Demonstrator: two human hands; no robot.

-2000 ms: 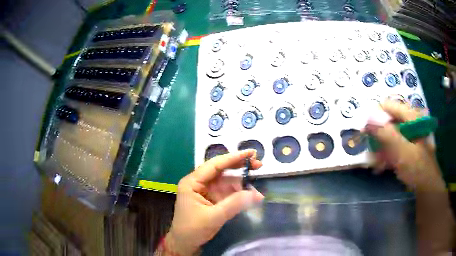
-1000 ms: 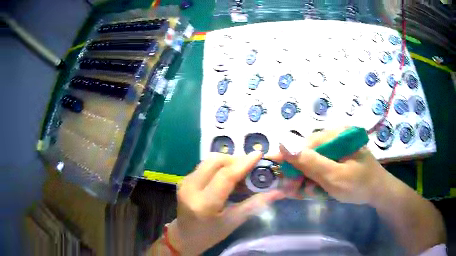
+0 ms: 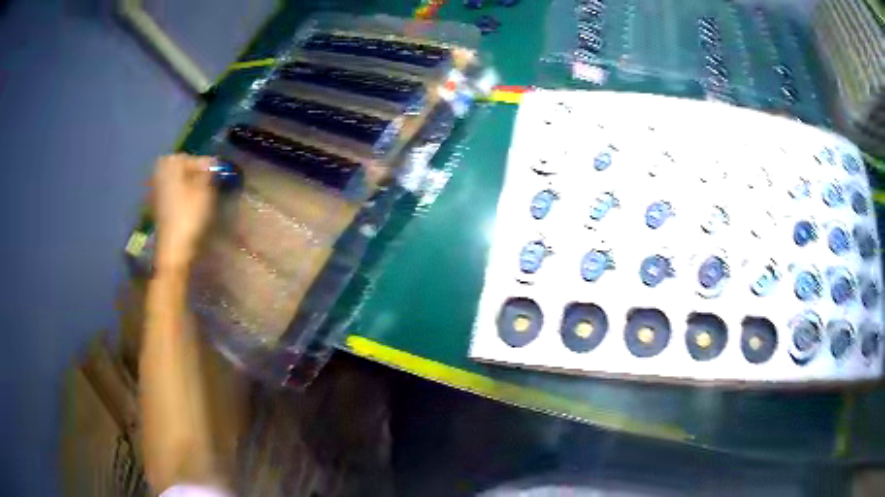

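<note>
My left hand point(image 3: 184, 199) is at the left side of the clear blister tray point(image 3: 291, 311), fingers closed at the edge of a small dark-blue speaker driver point(image 3: 225, 174). The hand is slightly blurred and hides part of the driver. Packed rows of black drivers point(image 3: 296, 155) lie beyond it in the tray. The white foam tray point(image 3: 500, 325) is at the right. Its near row has several black pockets with tan centres, with drivers at the right end; its other rows hold ringed drivers. My right hand is not in view.
A second clear blister tray point(image 3: 640, 49) with dark parts lies at the far side. Stacked sheets point(image 3: 849, 68) stand at the far right, and brown cardboard point(image 3: 97, 403) is at lower left. A grey partition point(image 3: 68, 146) borders the left side.
My left hand has moved from the foam tray's near edge to the blister tray. My right hand, green-handled probe and red lead have left view. The view has swung left.
</note>
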